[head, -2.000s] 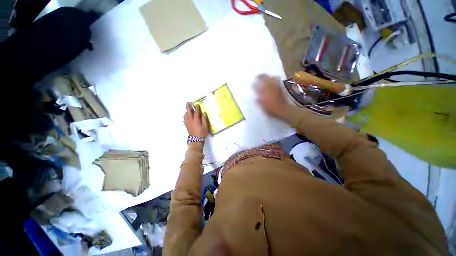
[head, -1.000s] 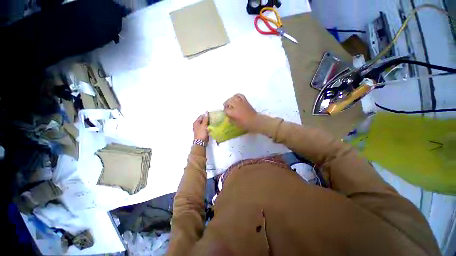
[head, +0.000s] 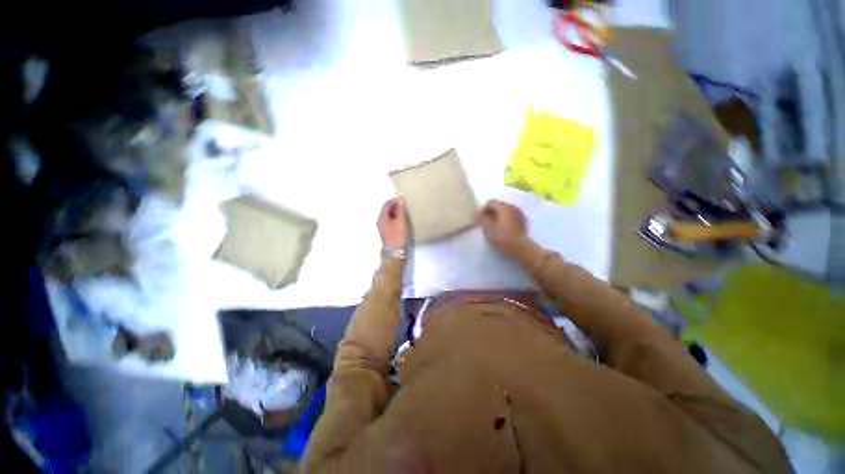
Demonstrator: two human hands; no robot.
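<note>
A near-square beige pocket piece [head: 437,196] lies in front of me on the white table cover [head: 347,139]. My left hand [head: 393,225] grips its left edge. My right hand [head: 505,228] is at its lower right edge, with fingers closed on the corner. The yellow template [head: 552,155], with dark handwriting, lies off the piece to the right. A stack of beige pieces [head: 264,241] is at the left. More beige pieces [head: 451,30] lie at the far edge of the view. The picture is blurred.
The steam iron [head: 709,230] sits at the right by the iron rest [head: 690,157] on the brown sheet [head: 641,167]. Red-orange scissors [head: 584,37] lie at the far right. A large yellow sheet [head: 788,338] is at the lower right. Scrap piles are at the left.
The template has come off the piece and lies to the right. Both hands now hold the bare piece by its sides. The view has shifted, and the iron is at rest at the right.
</note>
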